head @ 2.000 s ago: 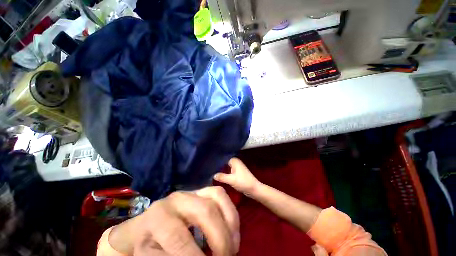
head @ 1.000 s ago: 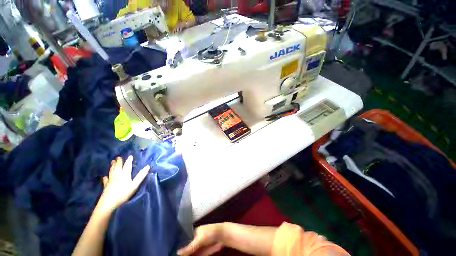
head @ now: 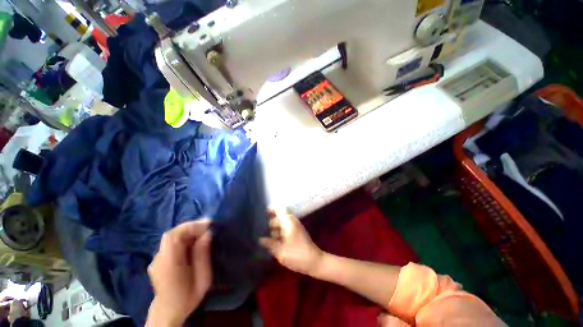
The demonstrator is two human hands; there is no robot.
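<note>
The navy garment fabric [head: 160, 172] lies in folds on the table left of and under the presser foot [head: 244, 112], with a brighter blue part by the lamp. A darker flap hangs at the table's front edge between my hands. My left hand [head: 182, 271] pinches the flap's left side. My right hand [head: 291, 243] holds its right edge with fingertips partly hidden by the cloth. The white lockstitch machine [head: 287, 45] stands above.
A smartphone [head: 325, 101] lies under the machine arm, with thread snips [head: 415, 81] to its right. An orange crate [head: 511, 236] of navy pieces stands right. A lime-green plate [head: 174, 107] is left of the needle. A second cream machine [head: 22, 233] is at left.
My left hand has left its flat position on the fabric and come down to grip the flap. My right hand has moved up along it. The view has shifted closer to the table.
</note>
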